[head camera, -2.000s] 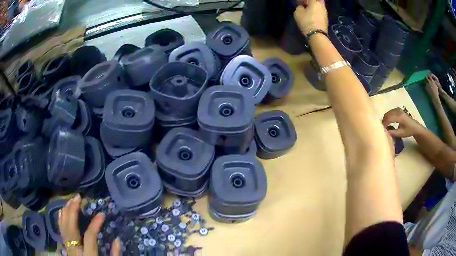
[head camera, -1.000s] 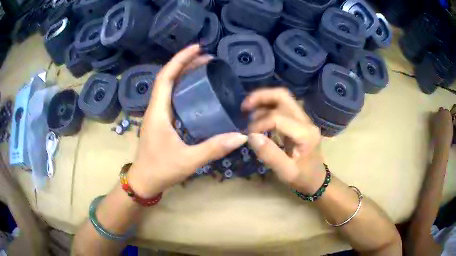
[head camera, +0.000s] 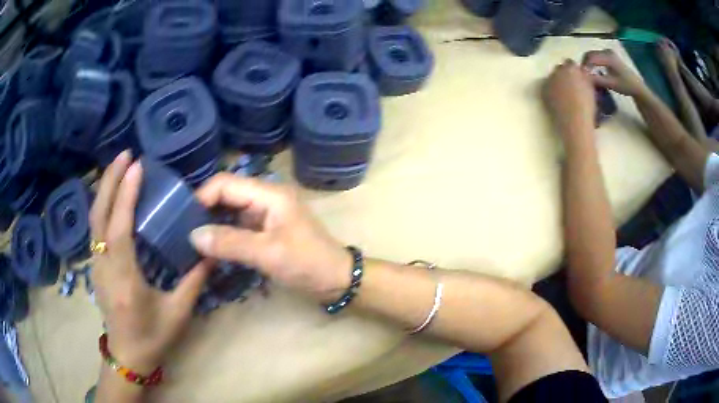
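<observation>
My left hand (head camera: 126, 268) holds a dark blue-grey plastic housing (head camera: 167, 214) by its sides, tilted, low at the left. My right hand (head camera: 272, 232) is against the housing's right edge, thumb tip at the rim and index finger above it. Whether a small piece is between its fingers cannot be told; the housing's inside is hidden. A heap of small lever pieces (head camera: 229, 291) lies on the kraft paper (head camera: 449, 173), partly behind my hands.
Stacked housings (head camera: 335, 114) stand behind my hands, with more piled at the left. A single housing (head camera: 398, 59) stands further back. At the right, a person in a white mesh-sleeved top (head camera: 694, 330) works with both hands over a dark part. A blue stool (head camera: 465, 378) shows below the table edge.
From empty over the small pieces, my left hand came to hold a housing. My right hand came back from the far stacks to that housing. The view has since swung right.
</observation>
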